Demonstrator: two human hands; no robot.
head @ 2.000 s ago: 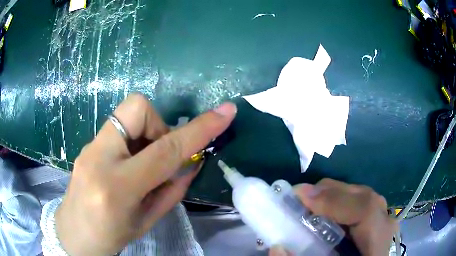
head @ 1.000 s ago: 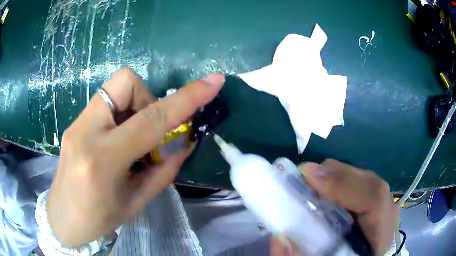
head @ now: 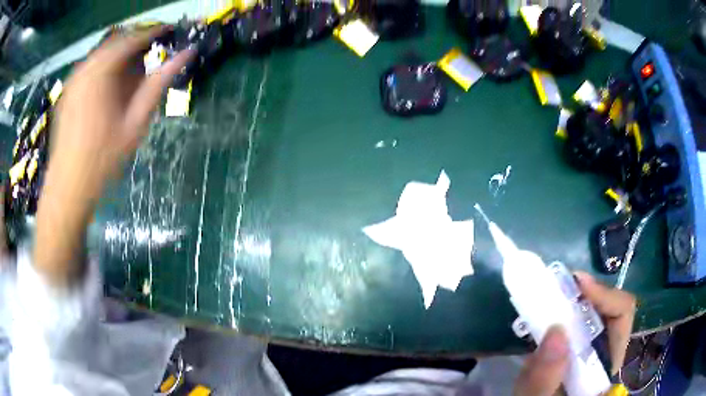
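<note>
My right hand (head: 577, 336) holds the milky-white glue syringe (head: 538, 290) at the lower right, its thin needle pointing up and left over the mat. A clear bracket with round screws sits on the barrel. My left hand (head: 116, 108) is at the upper left, blurred, with thumb and fingers around a small whitish piece beside the row of black housings (head: 259, 27). Whether it grips a unit is unclear. The white wipe (head: 433, 236) lies on the green mat (head: 325, 155), left of the needle.
One black housing (head: 414, 89) lies at upper centre beside a white-yellow battery cell (head: 460, 69). More housings with cells cluster along the far and right edges. A blue box (head: 672, 155) with a red lit switch stands at right, near a pale hose (head: 636, 240). Glue streaks mark the mat.
My left hand has moved from the middle to the upper left, away from the needle. The syringe has moved right. The view now takes in the bench's far edge.
</note>
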